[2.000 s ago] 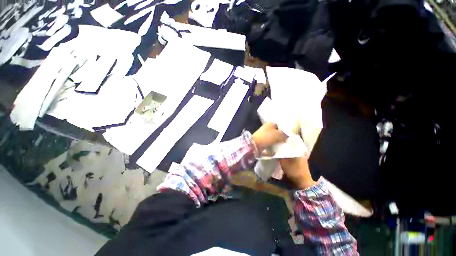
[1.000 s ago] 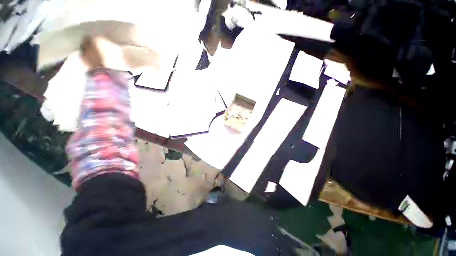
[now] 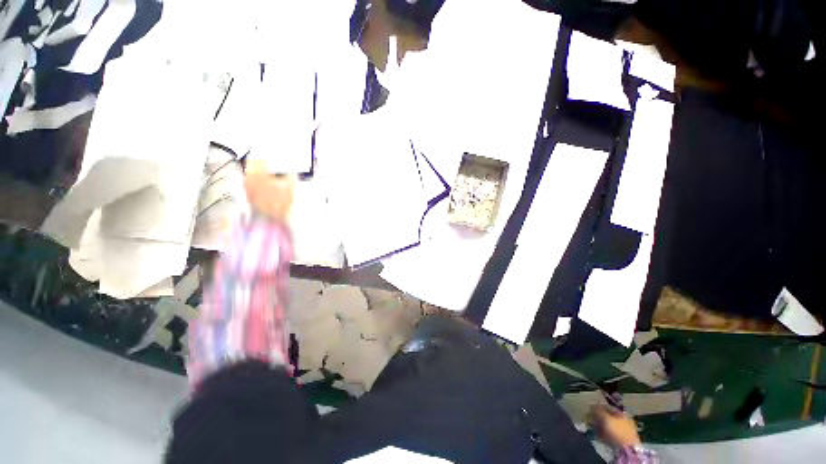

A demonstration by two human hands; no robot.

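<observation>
My left hand (image 3: 270, 188), blurred, is over white paper pieces (image 3: 380, 172) on the left part of the table. I cannot tell whether it touches or grips one. Beige-white paper sheets (image 3: 136, 231) lie just left of it and hang over the table edge. My right hand (image 3: 616, 424) is small and low at the right, off the table above the floor. Something thin and dark shows at its fingertips, too small to tell. A small open box (image 3: 478, 192) with pale bits rests on white paper in the middle.
Long white strips (image 3: 548, 240) lie on black fabric right of the box. A flat black stack (image 3: 725, 208) lies farther right, with a white slip (image 3: 797, 313) at its front edge. Paper scraps (image 3: 648, 367) lie on the green floor and below the table edge.
Both hands held white paper over the black stack, then my left hand carried paper left. It is now farther right and lower, apart from the leftmost sheets. My right hand has come back into view.
</observation>
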